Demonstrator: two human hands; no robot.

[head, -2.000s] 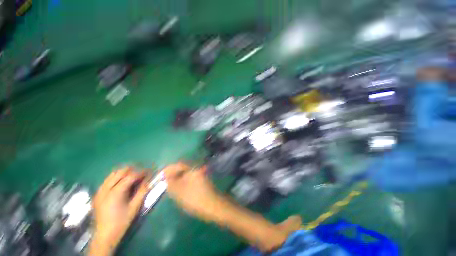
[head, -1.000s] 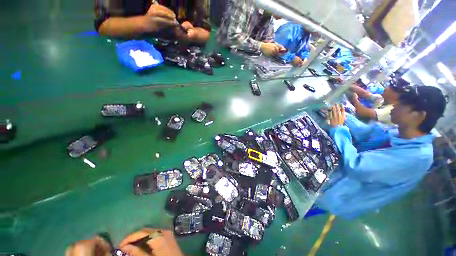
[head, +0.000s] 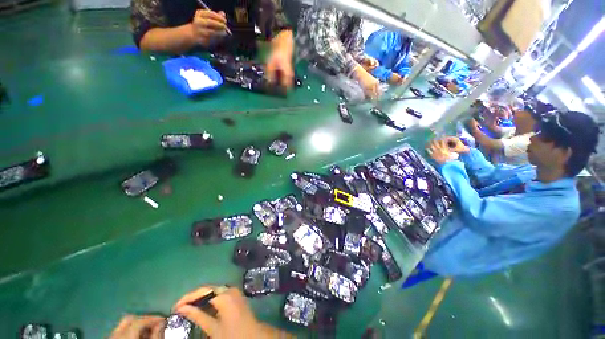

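Observation:
My left hand (head: 138,326) is at the bottom edge, partly cut off, with its fingers on the left side of a phone half-assembly (head: 178,327). My right hand (head: 219,316) is on the phone's right side and holds a dark pen-like tool (head: 207,298) between its fingers. The phone's silver face points up, and its lower part is cut off by the frame edge. A pile of open handsets (head: 308,238) lies to the right of my hands on the green bench mat.
More phones lie on the green belt (head: 86,225) and at the bottom left (head: 34,331). A yellow-framed phone (head: 343,196) is in the pile. A clear tray (head: 424,246) of phones is at right beside a worker in blue (head: 511,212). A blue bin (head: 174,74) stands across the bench.
The view has steadied after the blur and shifted slightly, so the pile and belt phones appear moved. My hands appear a little further right and higher, and more of the held phone shows.

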